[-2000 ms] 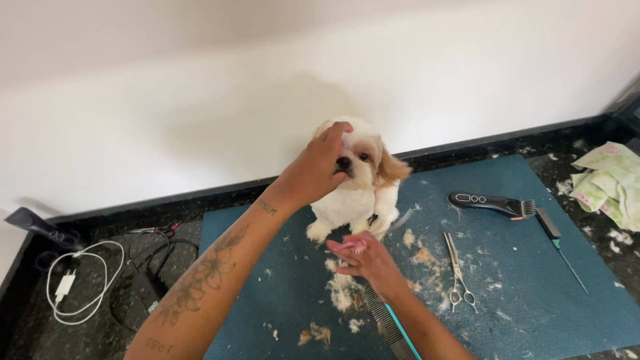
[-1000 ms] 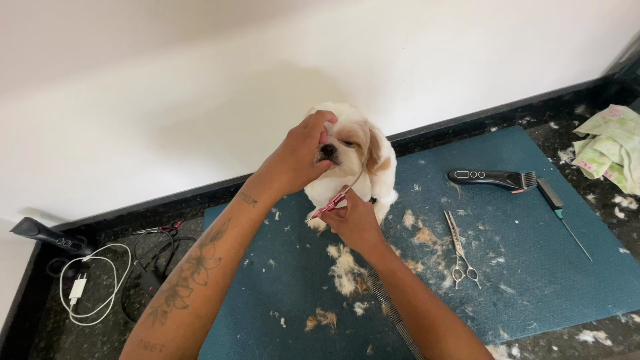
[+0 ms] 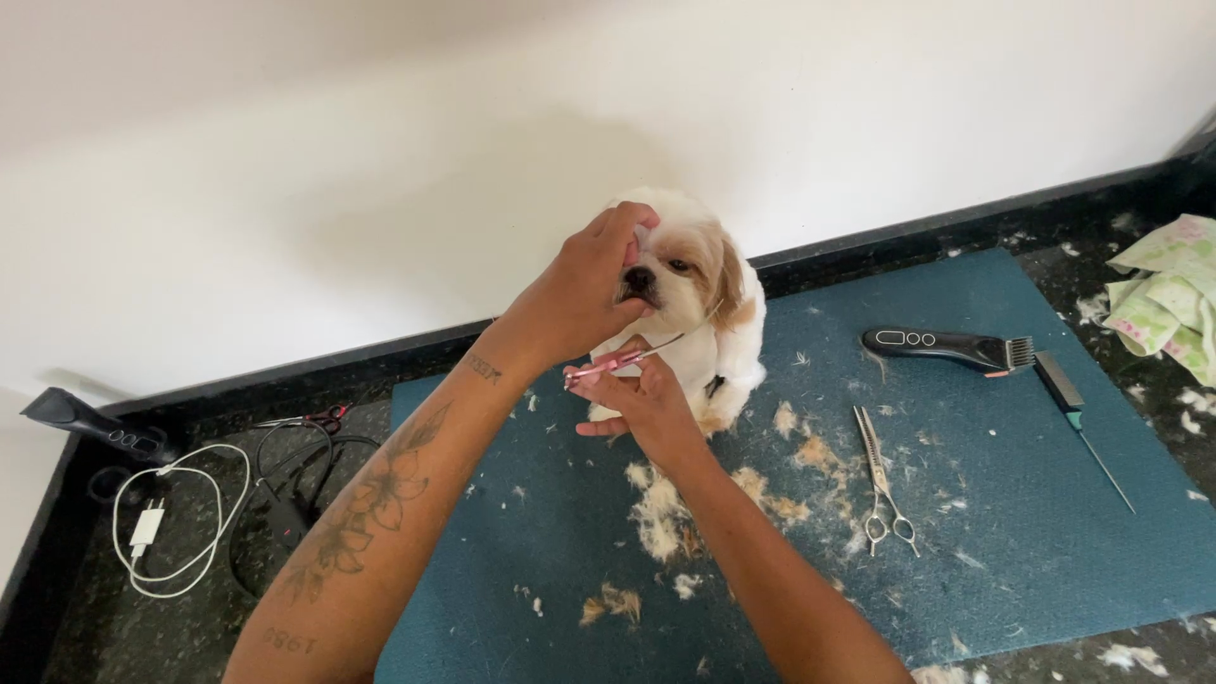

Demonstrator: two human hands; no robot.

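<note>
A small white-and-tan dog (image 3: 708,294) sits on the blue-green mat (image 3: 532,532) near the wall, facing me. My left hand (image 3: 594,275) grips its muzzle, with the thumb under the mouth and the fingers over the side of the face by one eye, which they hide. In my right hand (image 3: 646,399) is a pair of pink-handled grooming scissors (image 3: 622,361); their thin blades are apart below the dog's jaw and cheek, beside the chest. Part of the handles is hidden by my fingers.
Clumps of cut hair (image 3: 658,513) lie on the mat. Thinning shears (image 3: 879,484), a black hair clipper (image 3: 940,350) and a rat-tail comb (image 3: 1073,408) lie to the right, a green-patterned cloth (image 3: 1173,294) beyond. At left are a white charger cable (image 3: 214,480), red-handled scissors (image 3: 328,418) and a black dryer (image 3: 95,423).
Two seconds ago my right hand was lower, below the dog's chest; it has risen toward the jaw. The scissor blades now stand apart under the cheek. My left hand stays at the muzzle.
</note>
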